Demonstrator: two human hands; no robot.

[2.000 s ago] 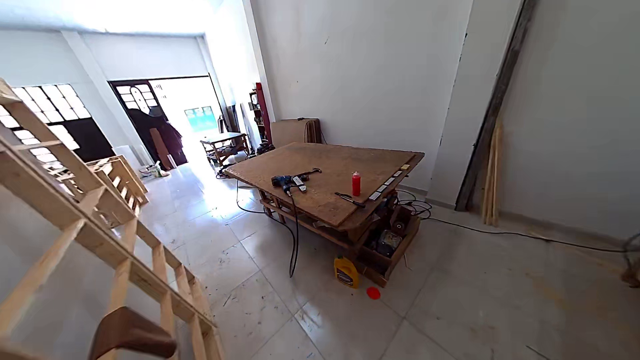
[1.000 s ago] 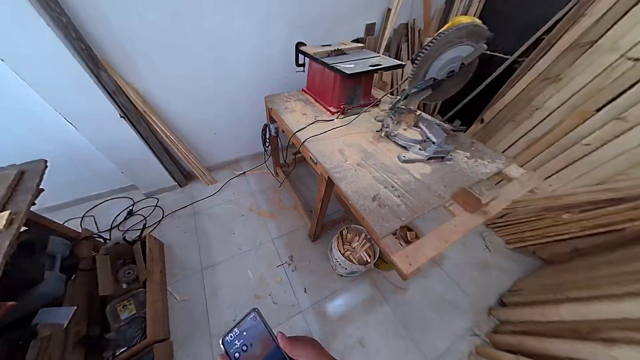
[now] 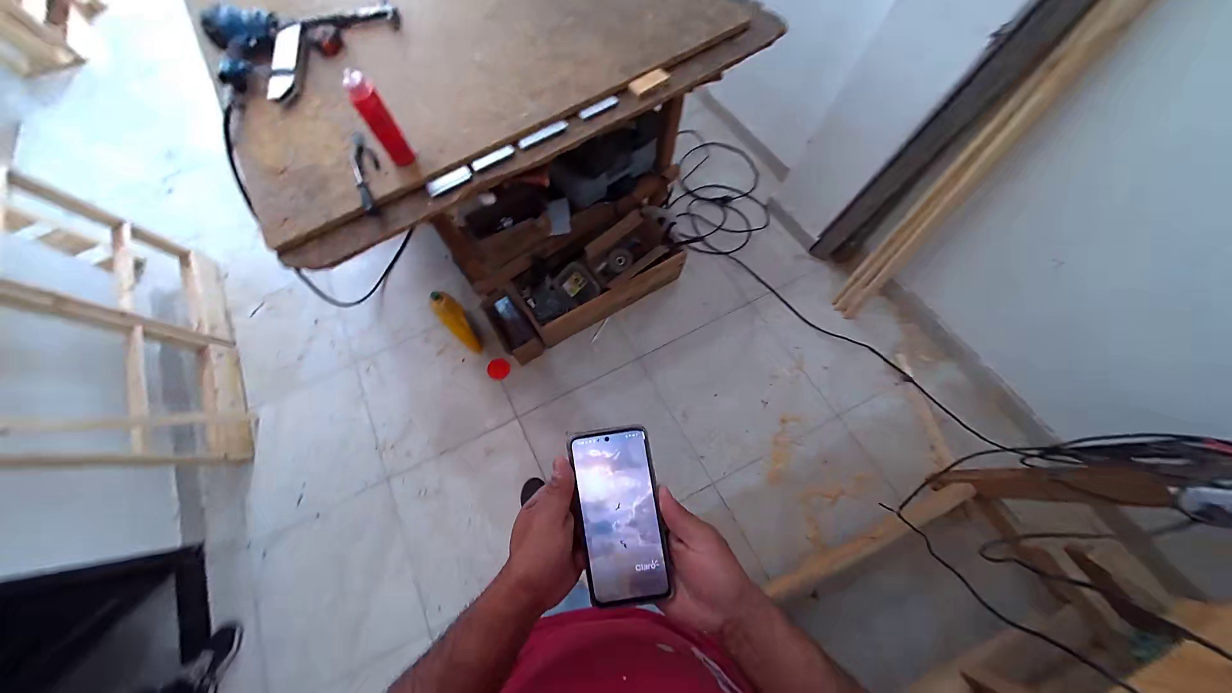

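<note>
A smartphone [image 3: 621,515] with a lit screen is held upright between both hands, low in the middle of the head view. My left hand [image 3: 547,529] grips its left edge, the thumb along the side. On the right edge, my right hand [image 3: 705,558] holds it with the thumb beside the screen. The fingers behind the phone are hidden. Beyond the hands stands a wooden worktable [image 3: 500,67] bearing a red squeeze bottle [image 3: 382,120], pliers [image 3: 362,173] and a blue power tool [image 3: 241,27].
Under the table, a wooden box [image 3: 616,300] holds tools. A yellow bottle [image 3: 455,321] and a red disc [image 3: 498,369] lie near it. Black cable [image 3: 818,332] crosses the tiled floor towards a wooden bench [image 3: 1068,486] at right. Wooden frames [image 3: 135,337] stand at left.
The view has swung from the saw table back to the worktable. One second ago the phone was at the bottom edge with one hand visible; now both hands hold it.
</note>
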